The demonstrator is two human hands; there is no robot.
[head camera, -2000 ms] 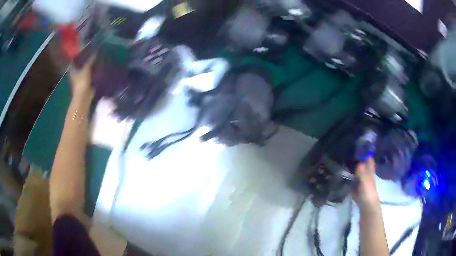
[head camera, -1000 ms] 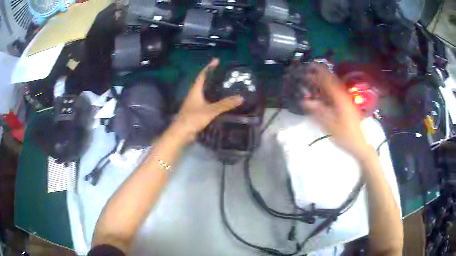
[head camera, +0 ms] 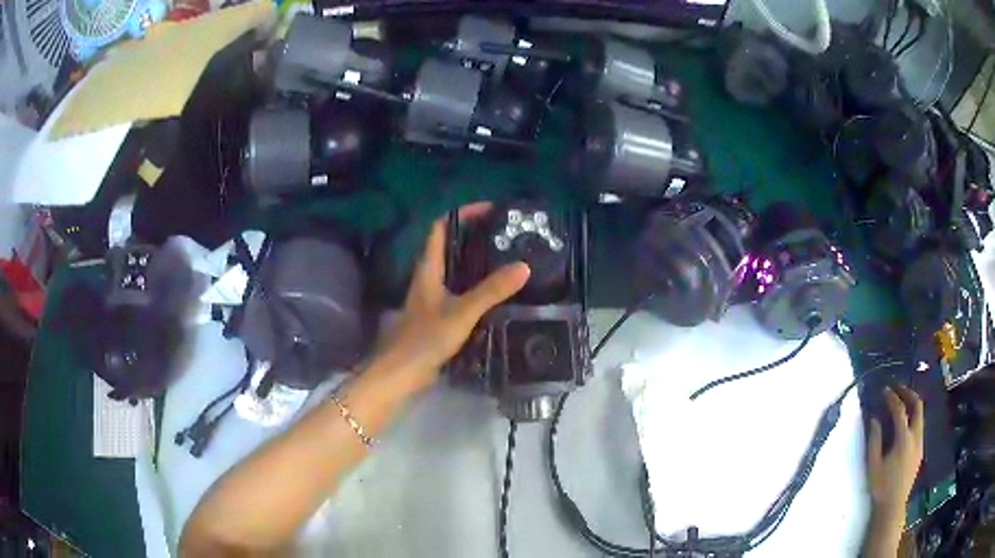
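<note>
A black PTZ dome camera stands upright on the work sheet in the middle, its ball head with a ring of LEDs above a square lower lens module. My left hand grips the ball head from its left side, thumb across the front. A tail cable runs down from the camera's base, beside looped black leads. My right hand rests at the far right over a small dark object on a black pad, perhaps a mouse; the object is mostly hidden.
Grey cylindrical camera housings lie in rows at the back. A camera with pink-lit LEDs stands at right. A white sheet lies right of centre. More cameras stand at left, one with a four-LED panel. A monitor edge crosses the top.
My right hand has moved from beside the lit camera down to the far right. My left hand stays on the camera, which now looks upright. The neighbouring camera's lights changed from red to pink.
</note>
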